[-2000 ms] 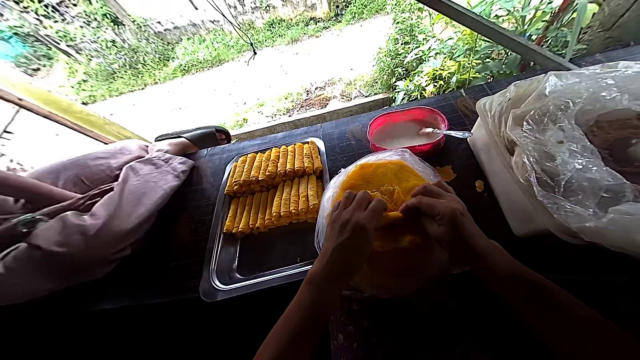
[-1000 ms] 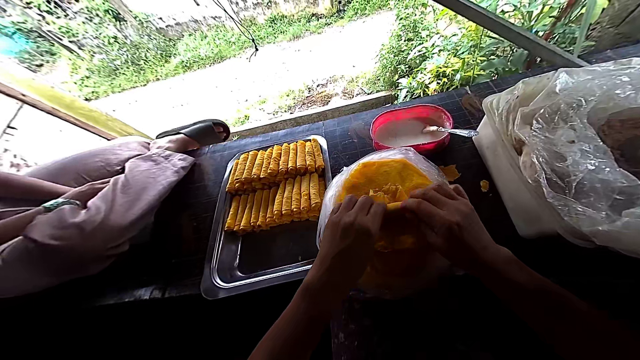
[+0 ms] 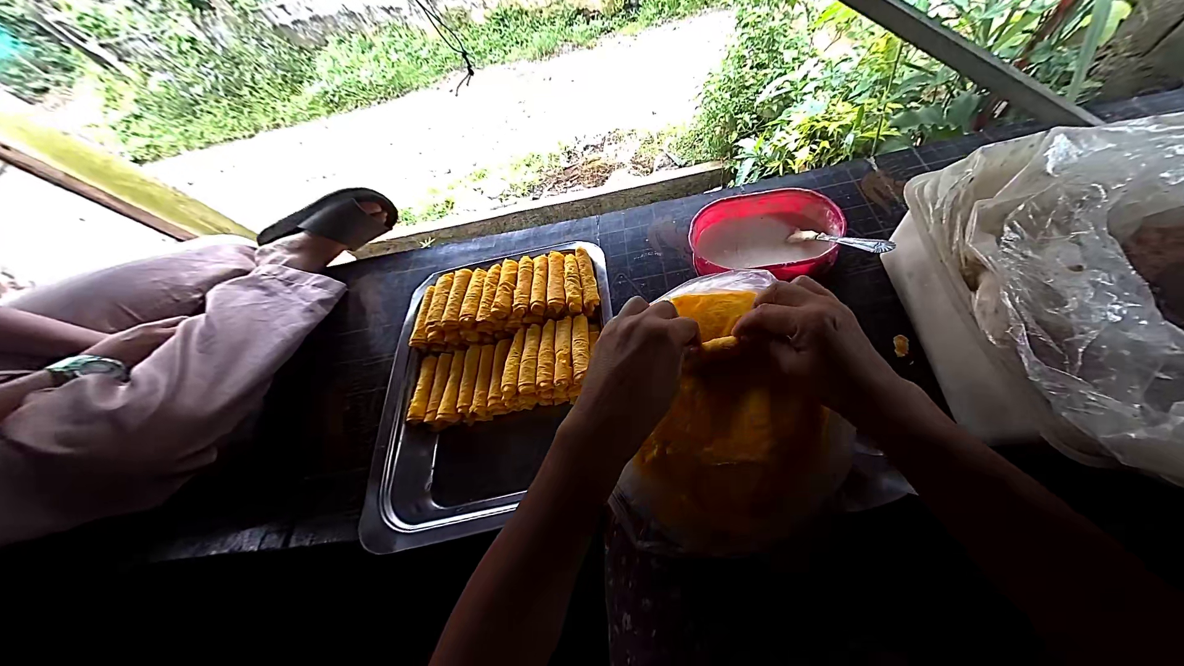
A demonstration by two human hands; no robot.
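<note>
My left hand (image 3: 645,356) and my right hand (image 3: 803,338) pinch the two ends of a partly rolled yellow wrapper (image 3: 720,344) between fingers and thumbs. Beneath it lies a stack of round yellow wrappers (image 3: 740,425) on clear plastic. Left of my hands, a metal tray (image 3: 393,462) holds many finished yellow rolls (image 3: 504,291) in two stacked rows. Beyond the wrappers stands a red bowl (image 3: 700,217) of whitish paste, with a metal spoon (image 3: 860,243) resting over its right rim.
At the right is a white container (image 3: 953,342) covered by a clear plastic bag (image 3: 1064,277). A small yellow scrap (image 3: 901,346) lies beside it on the dark tabletop (image 3: 647,231). Another person's leg (image 3: 185,314) and sandalled foot (image 3: 342,222) rest left of the tray.
The wrapper's edge, spread and loosely gathered before, is now a narrow roll between my fingers. The rows on the tray look the same.
</note>
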